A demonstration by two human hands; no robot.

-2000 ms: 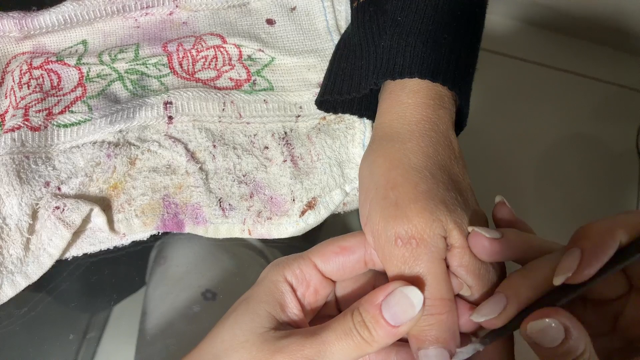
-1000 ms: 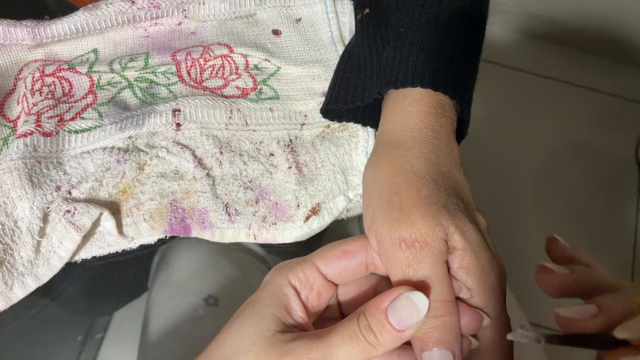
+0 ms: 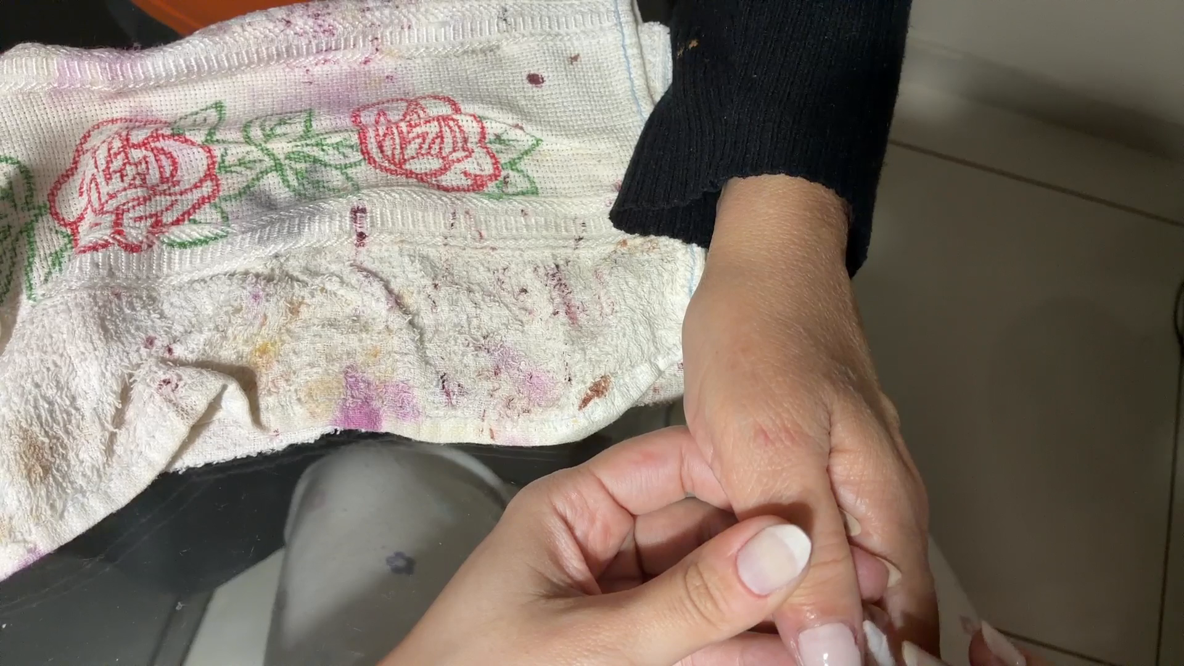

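My left hand (image 3: pixel 638 564) grips a finger of another person's hand (image 3: pixel 786 370), thumb on top and fingers curled beneath. The held finger points down, and its nail (image 3: pixel 828 645) looks glossy and pale. That person's wrist comes out of a dark ribbed sleeve (image 3: pixel 768 111). Only some fingertips of my right hand (image 3: pixel 994 645) show at the bottom edge, beside the held finger; the rest is out of frame, so what it holds is hidden. A whitish thing lies against the side of the held fingertip.
A white towel (image 3: pixel 444 305) with embroidered red roses and purple and brown stains lies on a dark, glossy surface (image 3: pixel 139 546). A grey cloth-like shape (image 3: pixel 379 555) shows below it. Pale floor tiles (image 3: pixel 1036 370) are at the right, and an orange object (image 3: pixel 208 13) is at the top.
My right hand, which held a thin dark tool beside the fingertip, moved off to the right and is now back low at the fingertip, mostly out of view. My left hand keeps its hold.
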